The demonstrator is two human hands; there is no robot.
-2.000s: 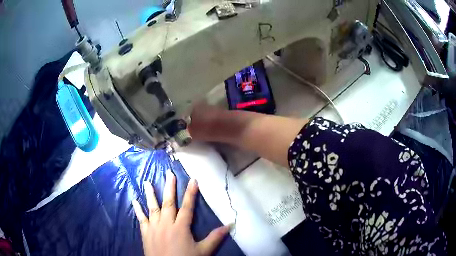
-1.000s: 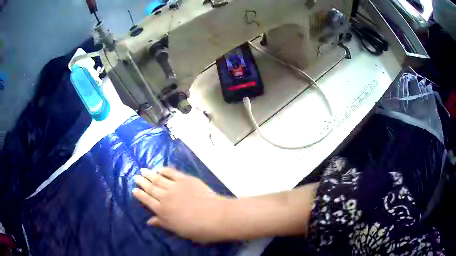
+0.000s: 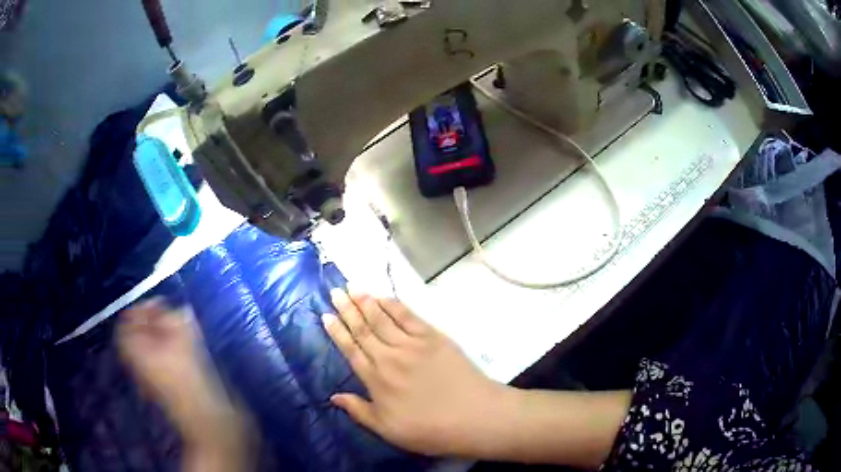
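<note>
A shiny navy quilted panel (image 3: 267, 318) lies under the cream sewing machine head (image 3: 242, 171), bright blue near the lit presser foot (image 3: 315, 236). My right hand (image 3: 406, 373) rests flat on the panel near its right edge, just below the presser foot, holding nothing. My left hand (image 3: 166, 355) is blurred over the left part of the panel; its fingers look curled, and I cannot tell if they hold cloth. A white edge (image 3: 152, 288) runs along the panel's upper left.
A smartphone (image 3: 450, 146) with a white cable (image 3: 613, 207) lies under the machine arm. A light-blue lamp (image 3: 166, 184) hangs left of the head. Black scissors (image 3: 703, 78) lie far right beside a tray (image 3: 784, 97). Navy panels (image 3: 738, 277) are at the right; dark fabric (image 3: 101, 203) is at the left.
My right hand has moved from the machine head down onto the panel, then right towards its edge. My left hand lay flat on it, was out of sight, and now shows blurred at left.
</note>
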